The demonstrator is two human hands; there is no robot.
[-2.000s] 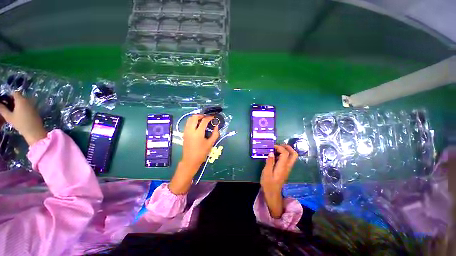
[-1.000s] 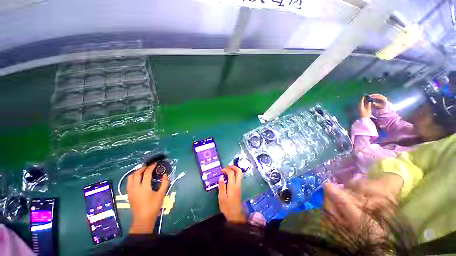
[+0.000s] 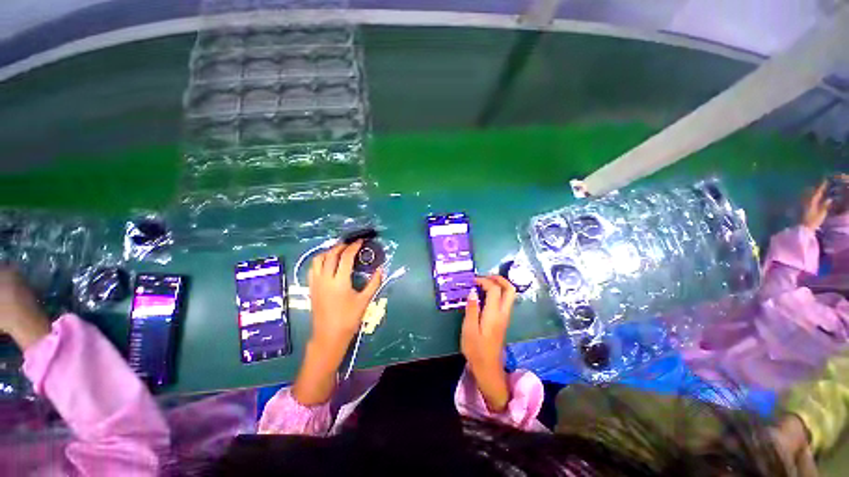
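My left hand (image 3: pixel 337 291) holds a round black device (image 3: pixel 369 256) with a ring mark on its face, just above or on the mat. A white looped cable (image 3: pixel 303 265) with pale-yellow strips (image 3: pixel 374 315) lies around and under this hand. My right hand (image 3: pixel 487 321) has its fingertips at the lower right edge of a lit black phone (image 3: pixel 451 261), with no object visible in it. Another lit phone (image 3: pixel 262 309) lies left of my left hand. A dark round item (image 3: pixel 517 273) in shiny clear plastic lies just beyond my right hand.
A clear blister tray (image 3: pixel 642 265) with black round devices lies at the right. An empty ribbed tray (image 3: pixel 275 112) lies at the back. A third phone (image 3: pixel 155 326) and wrapped devices (image 3: pixel 102 282) are at the left, beside a neighbour's pink sleeve (image 3: pixel 93 391). A slanting white support (image 3: pixel 689 121) stands behind.
The view swung right and then partly back. My left hand keeps the device and my right hand stays at the phone's lower edge.
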